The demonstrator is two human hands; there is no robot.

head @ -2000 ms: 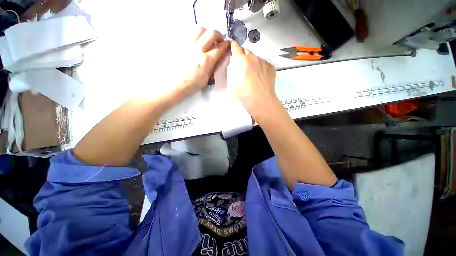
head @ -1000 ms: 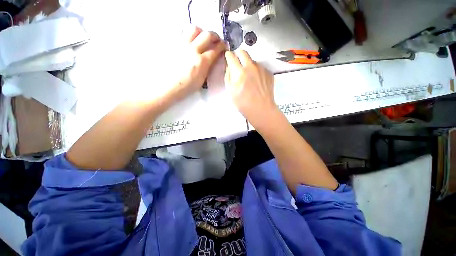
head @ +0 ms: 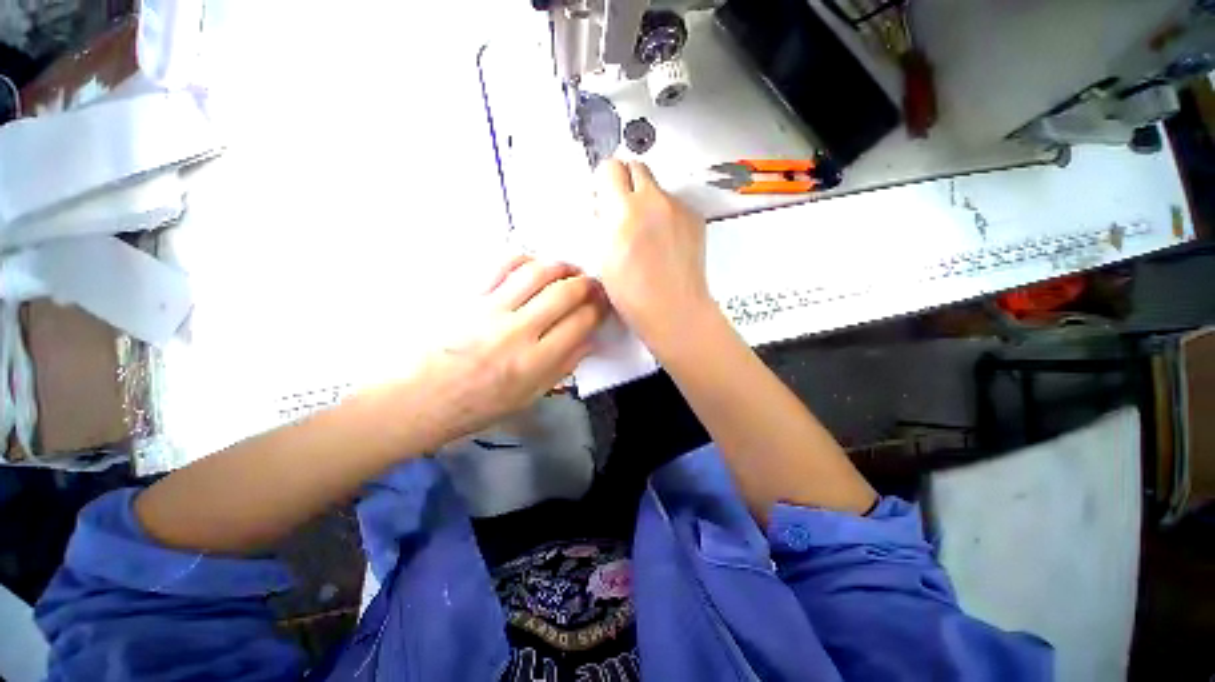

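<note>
A white fabric piece lies from under my hands to the front table edge, its upper part lost against the bright table. My left hand holds it near the table's front edge, fingers bent. My right hand lies on it further up, fingertips just below the presser foot and needle of the sewing machine. The fabric under my right fingers is mostly hidden. A bluish-grey slide plate shows beside the needle.
Orange-handled snips lie right of the needle. Behind them are a black rectangular object and a dark red handle. White stacked pieces lie at the left over a brown board. White cloth hangs below the table edge.
My left hand has moved from beside the needle down toward the front table edge. My right hand has shifted slightly down from the needle. The view has moved a little, showing more of the machine head.
</note>
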